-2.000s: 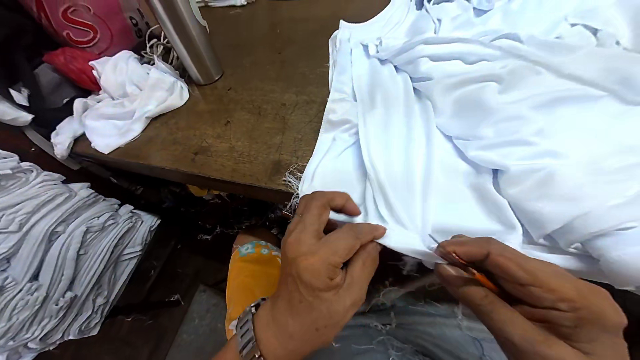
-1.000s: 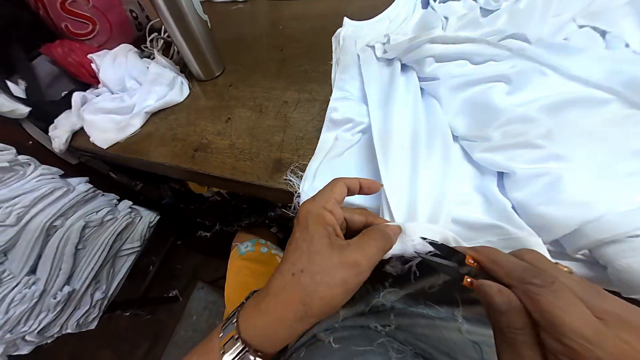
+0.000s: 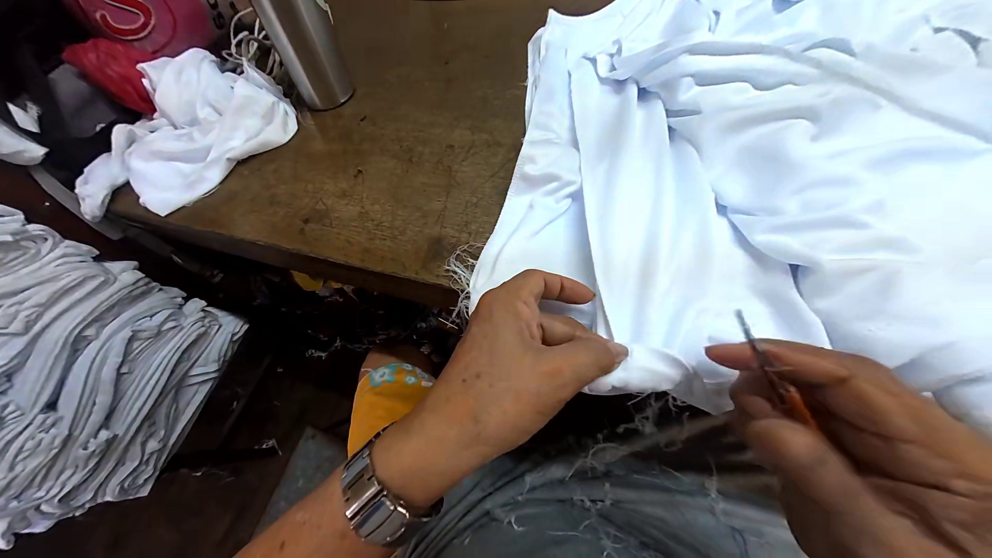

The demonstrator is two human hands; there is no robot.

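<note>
White fabric garments lie rumpled across the right side of the table. My left hand, with a metal watch on its wrist, pinches the near edge of the white cloth between thumb and fingers. To its right, my right hand holds a small cutting tool, with a thin dark metal tip and orange on the handle; it looks like thread snips, partly hidden by the fingers. The tip points up and away, over the cloth. Loose threads hang below the edge near both hands.
The wooden table has its near edge left of the garments. On it stand a steel bottle and a crumpled white cloth, beside a red bag. A tall stack of folded white fabric is at the lower left.
A second ago the tool's dark blades were at the cloth edge; now the right hand has drawn back from that edge with the tip raised. The left hand keeps its pinch.
</note>
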